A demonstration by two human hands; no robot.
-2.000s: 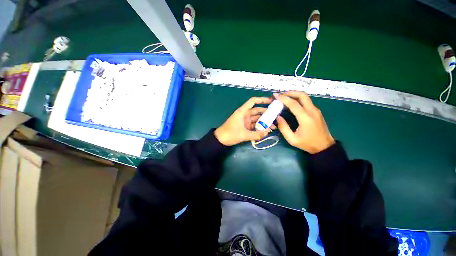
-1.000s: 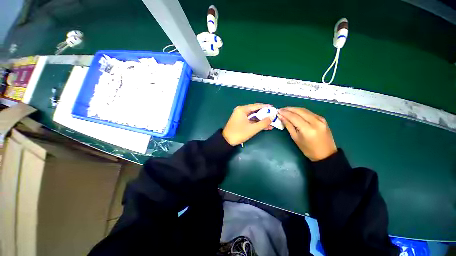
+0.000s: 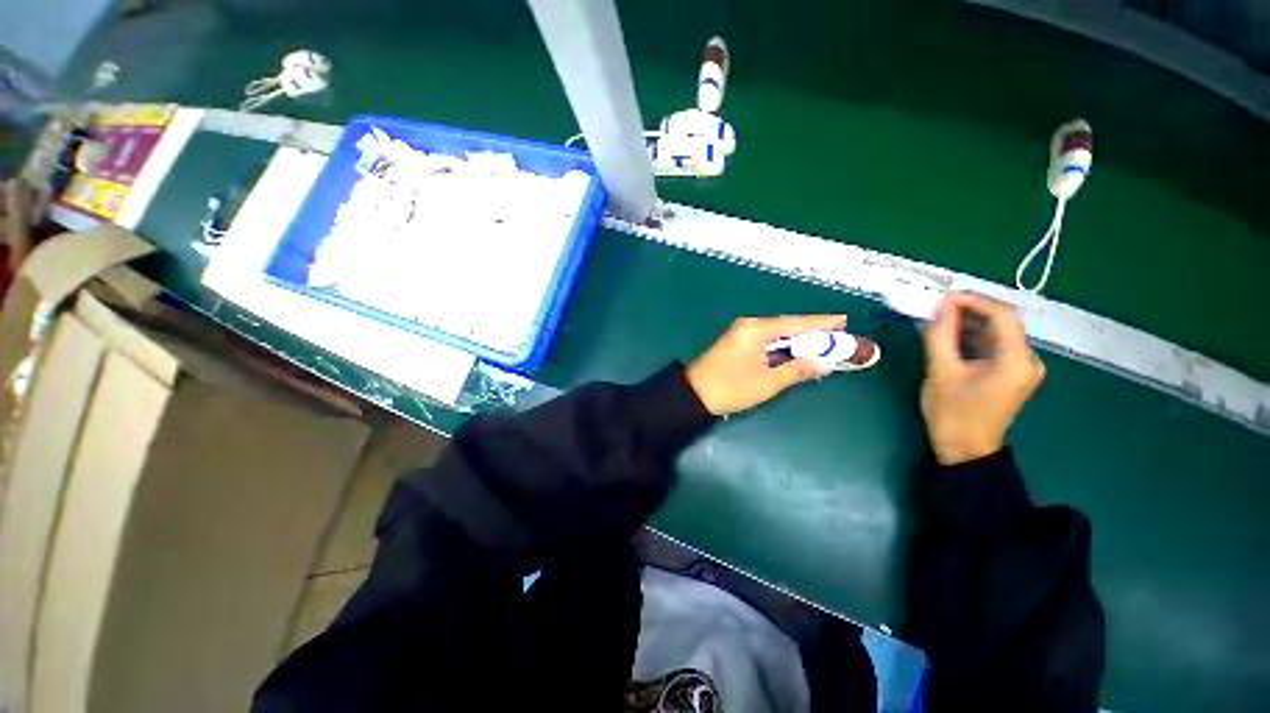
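My left hand holds a corded unit over the bench. The unit is white with blue bands, and its brown end points right, away from the fingers. Part of its cord shows at the fingers. My right hand is raised apart from the unit, near the metal rail, with thumb and fingers curled together and blurred. A pale streak shows at its fingertips against the rail; whether it is a held white part cannot be told.
A blue tray heaped with white parts stands left on a white board. A white post rises from the rail. Several units lie on the green conveyor beyond. An open carton stands at lower left.
My hands have parted; the right has moved right from the unit. The unit in my left hand now points its brown end right. The view has shifted, so tray and post appear further right.
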